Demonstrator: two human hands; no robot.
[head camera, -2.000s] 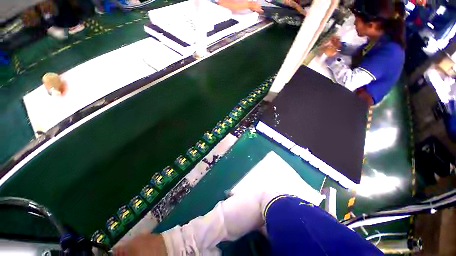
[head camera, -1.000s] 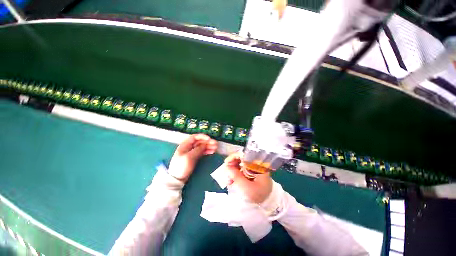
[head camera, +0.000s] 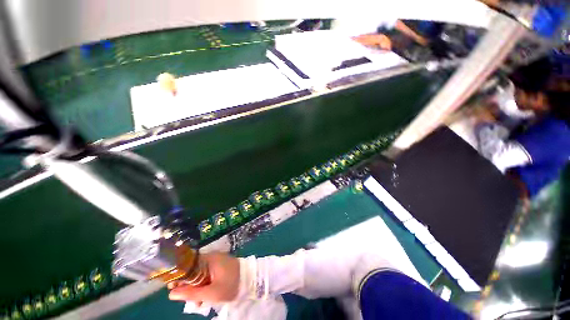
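The silver square-ended dispensing tool (head camera: 140, 253) hangs at the lower left, with an amber lower part. My right hand (head camera: 215, 281) is at the amber end, its fingers curled round and under it. The tool hides part of the fingers. White crumpled paper (head camera: 259, 309) shows below my right wrist. Small green circuit boards (head camera: 269, 195) with yellow and blue parts stand in a long row along the near edge of the dark green belt (head camera: 250, 150). The tool and its hose cover part of the row. My left hand is not in view.
A black mat (head camera: 450, 200) with white pieces (head camera: 422, 231) along its edge lies at the right. A white sheet (head camera: 369, 240) lies on the teal bench (head camera: 294, 231). A pale support arm (head camera: 459, 90) crosses the upper right. Another person (head camera: 537, 137) sits at the right.
The view has swung right since one second ago. My left hand has left the picture. The tool and my right hand now show at the lower left.
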